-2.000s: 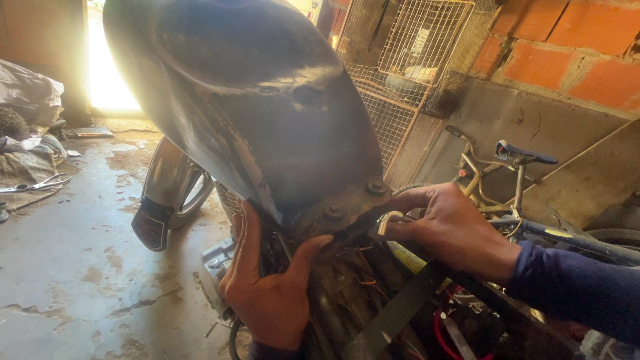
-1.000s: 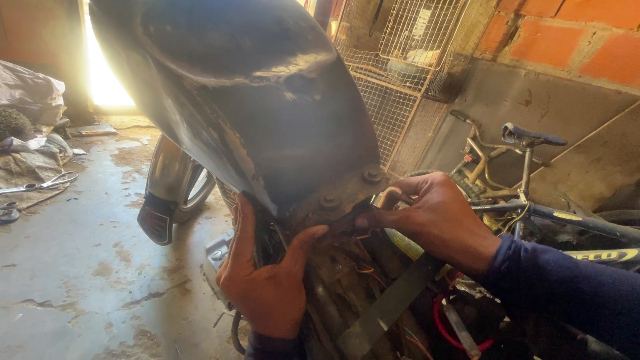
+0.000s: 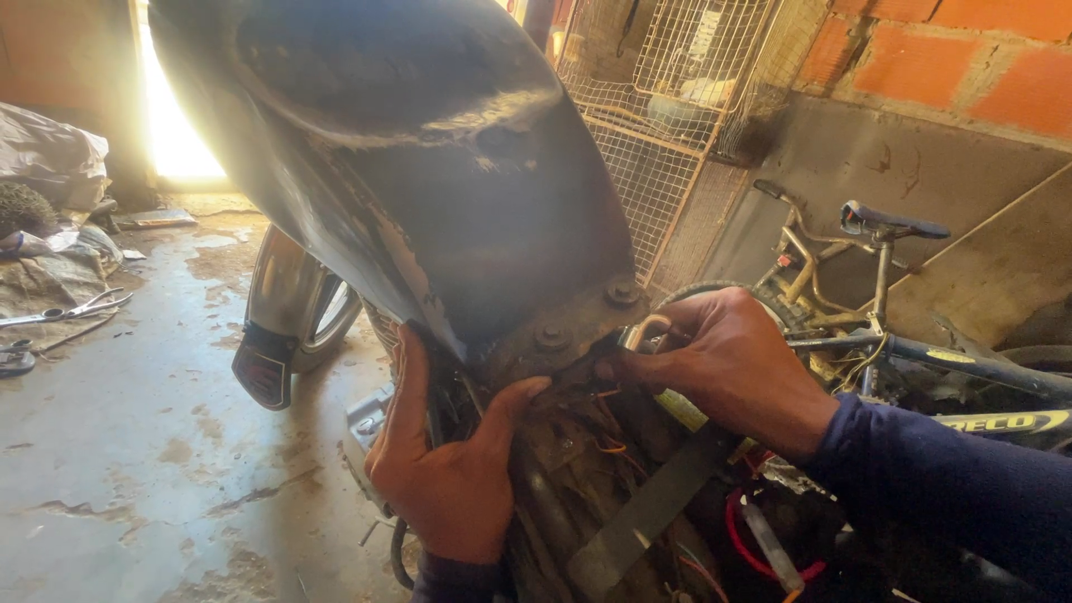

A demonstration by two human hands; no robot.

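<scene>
A dark, worn motorcycle fuel tank (image 3: 502,218) is tilted up over the frame, with two bolts on its rear bracket (image 3: 578,331). Against the tank's lower left edge and bracket rests my left hand (image 3: 452,461), thumb and fingers spread around that corner. My right hand (image 3: 737,368) pinches a small pale looped piece (image 3: 645,332) at the bracket's right end; whether it is metal or hose I cannot tell. Below the bracket lie the grimy motorcycle frame (image 3: 544,502), loose wires (image 3: 615,448) and a black strap (image 3: 653,511). The fingertips of my right hand are partly hidden.
The front wheel's fender (image 3: 280,293) with a mud flap (image 3: 262,368) stands ahead on the left. Bicycles (image 3: 879,327) lean at the right, beside a wire cage (image 3: 662,126) and a brick wall (image 3: 988,67). Pliers (image 3: 67,311) and bags (image 3: 50,155) lie on the left floor.
Both hands stay at the tank bracket. The fingers of my right hand have shifted slightly around the pale looped piece.
</scene>
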